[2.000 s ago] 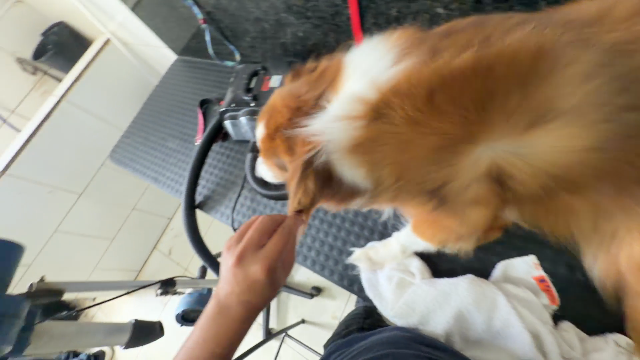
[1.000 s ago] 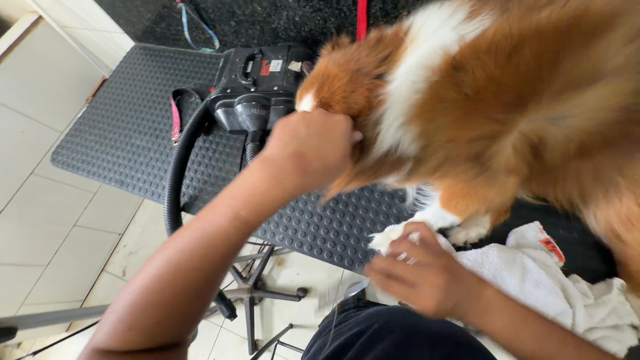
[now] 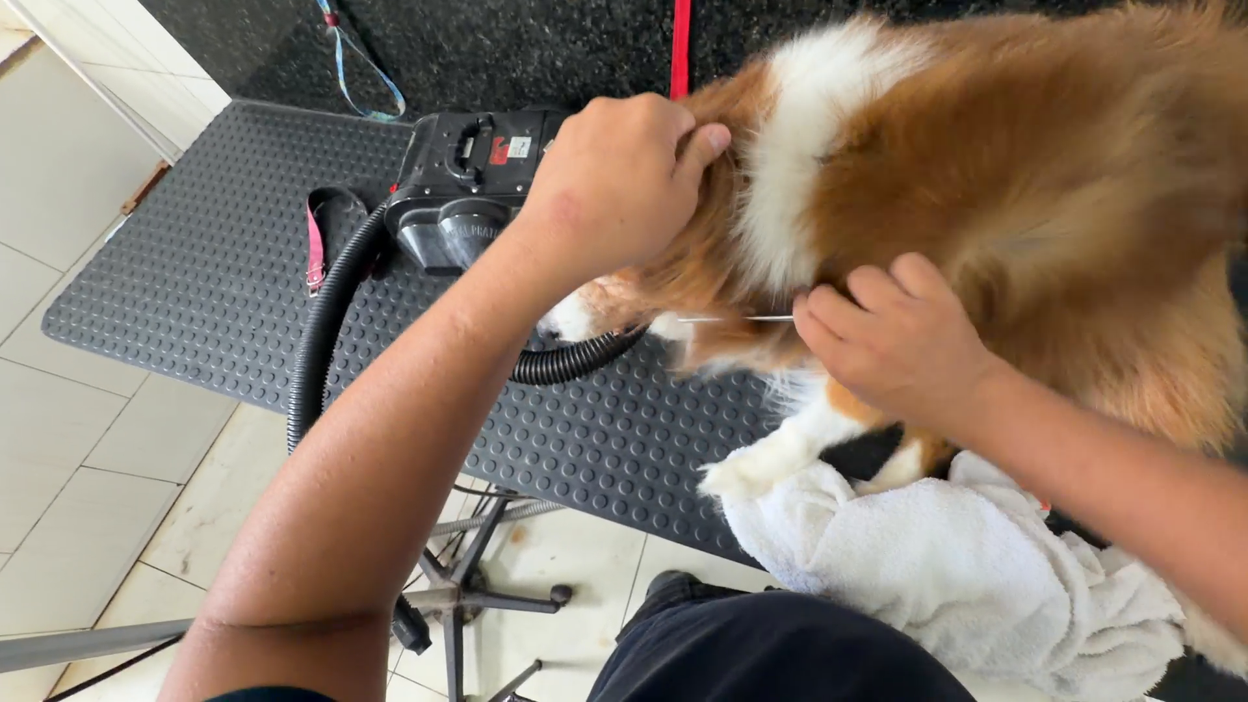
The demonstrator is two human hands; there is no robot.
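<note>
A brown and white long-haired dog (image 3: 975, 195) is on a black studded rubber mat (image 3: 604, 458), its head pointing left. My left hand (image 3: 629, 180) rests with curled fingers on the top of the dog's head; whether it grips fur or an ear cannot be told. In my right hand (image 3: 882, 327), beside the dog's neck, is a thin stick (image 3: 736, 319) with a white cotton-like tip (image 3: 671, 327) near the side of the dog's face. One white front paw (image 3: 751, 470) touches a white towel (image 3: 907, 546).
A black pet dryer (image 3: 468, 146) with a ribbed hose (image 3: 336, 312) stands on the mat's back part. Near it lies a pink strap (image 3: 315, 249). A red leash (image 3: 680, 49) and a blue loop (image 3: 356, 63) hang behind. A wheeled stand base (image 3: 458, 595) is on the tiled floor.
My right hand has moved up from beside the front paw to the dog's neck, and the thin stick now shows in it. My left hand stays at the dog's head.
</note>
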